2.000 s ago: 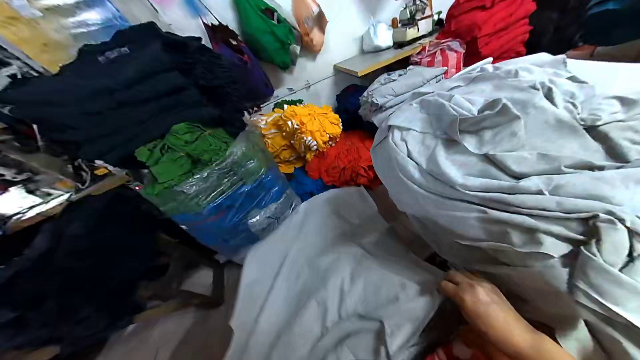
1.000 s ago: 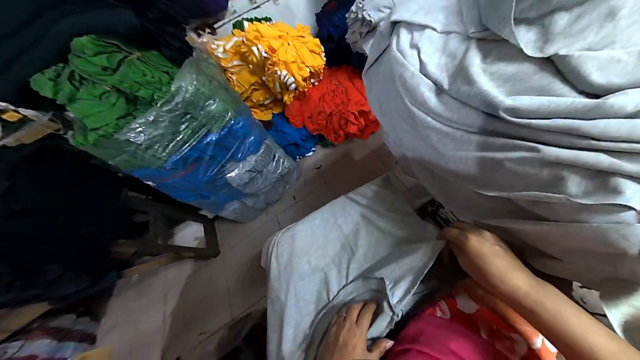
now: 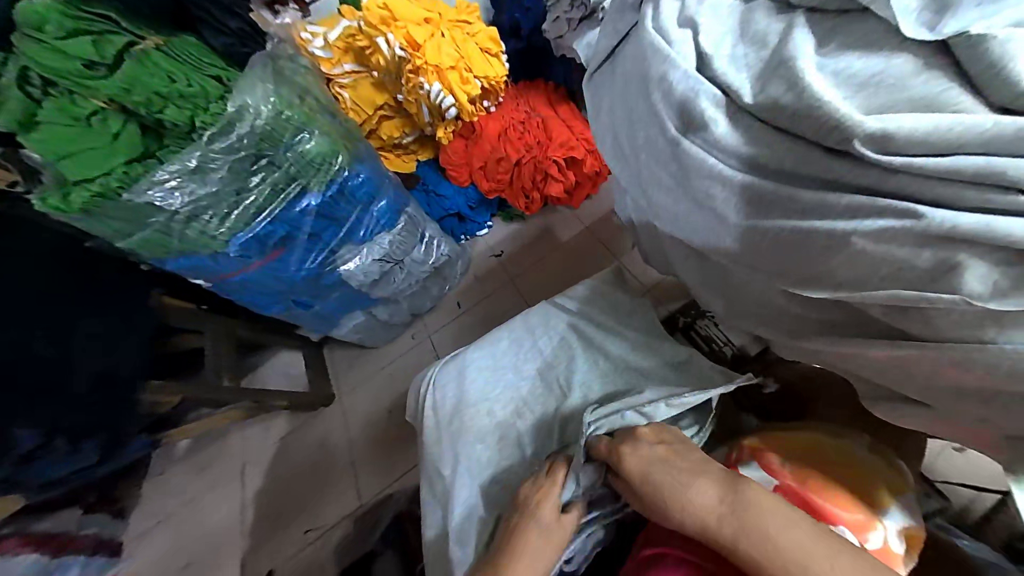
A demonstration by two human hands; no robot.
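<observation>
A light grey fabric piece [image 3: 528, 368] hangs over my lap at the lower middle. My right hand [image 3: 652, 464] grips a folded edge of it with bent fingers. Close beside it on the left, my left hand [image 3: 544, 508] has its fingers against the same cloth, thumb and fingertips apart; whether it pinches the cloth is not clear. Bunched folds of the cloth lie below and between both hands. At the right, a big heap of grey fabric [image 3: 800, 208] hangs down near the piece.
A clear plastic bag [image 3: 320, 232] of green and blue cloth stands at the left, by a wooden frame [image 3: 318, 372]. Behind are yellow [image 3: 448, 56] and red cloth bundles [image 3: 532, 148] on the tiled floor [image 3: 472, 312]. Orange-and-white patterned fabric [image 3: 832, 488] is at the lower right.
My right hand has left the dark spot beside the heap and come next to my left hand, at the grey piece's folded edge. The view has tipped downward.
</observation>
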